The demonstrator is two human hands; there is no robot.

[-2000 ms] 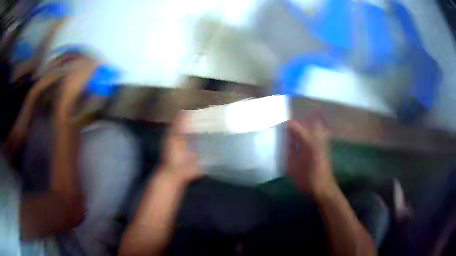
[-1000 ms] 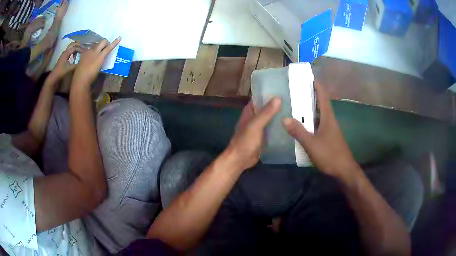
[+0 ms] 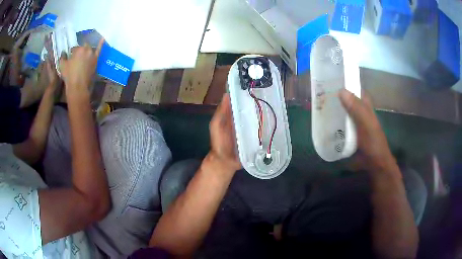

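Note:
My left hand (image 3: 223,134) holds an oblong translucent container (image 3: 240,119), its open side facing me. Inside its upper end is a black square cooling fan (image 3: 255,72) with a pale hub label. Red and black fan leads (image 3: 273,119) run down to a round fitting with a hole (image 3: 267,160) at the lower end. My right hand (image 3: 362,121) holds the white oblong part (image 3: 326,96) upright, with a round slotted grille near each end. The two parts are apart. Most of my left fingers are hidden behind the container.
A person's hands (image 3: 76,66) at the left hold a white part beside a blue printed carton (image 3: 114,65). A white-topped table (image 3: 152,33) on wooden slats (image 3: 195,81) lies ahead. An open carton (image 3: 271,30) and several blue boxes (image 3: 392,17) stand on it.
The white part has come away from the translucent container and moved right in my right hand. The container has turned, showing the fan and leads. The neighbour's hands now hold a white part.

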